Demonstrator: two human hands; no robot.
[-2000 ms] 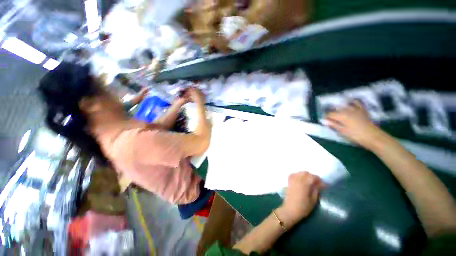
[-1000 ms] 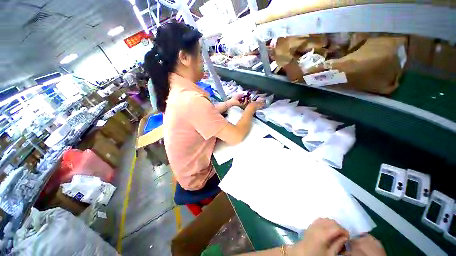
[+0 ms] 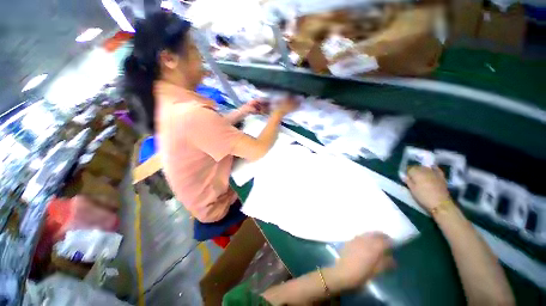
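White device units (image 3: 446,167) with dark windows lie in a row on the green belt at the right. My right hand (image 3: 426,184) is over the nearest end of the row, its fingertips at the edge of a unit; blur hides whether it grips it. A large fanned stack of white sheets (image 3: 326,197) lies on the green worktop. My left hand (image 3: 364,256) is at the stack's near right corner, fingers bent and blurred; whether it pinches a sheet cannot be told. White wrapped units (image 3: 359,128) lie on the belt beyond the stack.
A neighbouring worker in a salmon shirt (image 3: 194,149) stands at the left, hands over the belt. A pale rail (image 3: 497,245) divides worktop and belt. An open carton (image 3: 230,263) is below the table edge. Brown paper packaging (image 3: 395,45) lies across the line.
The view has shifted and blurred. My hands, close together at the stack's near corner one second ago, are now apart, with the right out over the belt at the units.
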